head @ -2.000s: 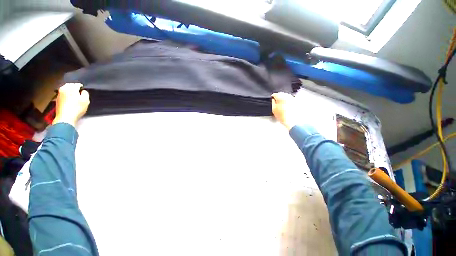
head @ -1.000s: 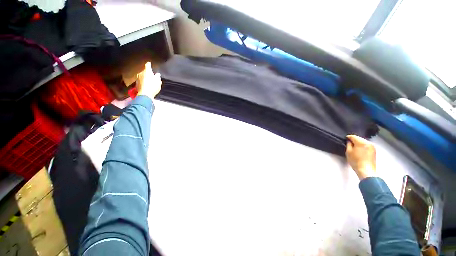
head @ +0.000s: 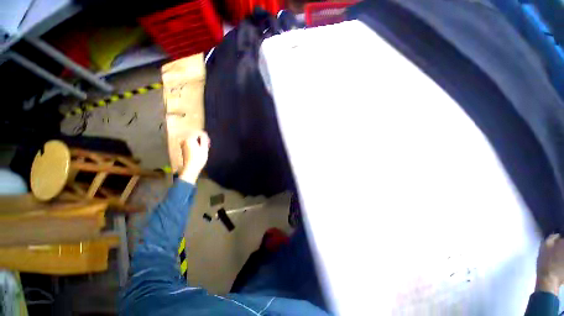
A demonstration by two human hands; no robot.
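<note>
Dark cloth pieces (head: 488, 99) lie along the far edge of the white padded pressing table (head: 396, 154). My right hand (head: 549, 262) is at the right rim of the picture, cut off by it, with its fingers at the near edge of the dark cloth; whether it grips the cloth is unclear. My left hand (head: 195, 150) is off the table to the left, in front of a tan board, with its fingers curled and no cloth seen in it. More dark cloth (head: 238, 117) hangs at the table's left end.
A tan board (head: 184, 92) stands beside the hanging cloth. Red crates (head: 182, 28) are at the top. A round-topped wooden stool (head: 51, 170) and a wooden bench (head: 55, 250) are at the left. Yellow-black tape (head: 117, 97) and small dark items lie on the floor.
The view has swung left and down. My left hand has let go of the dark cloth and moved off the table to the left. My right hand remains by the cloth's near edge.
</note>
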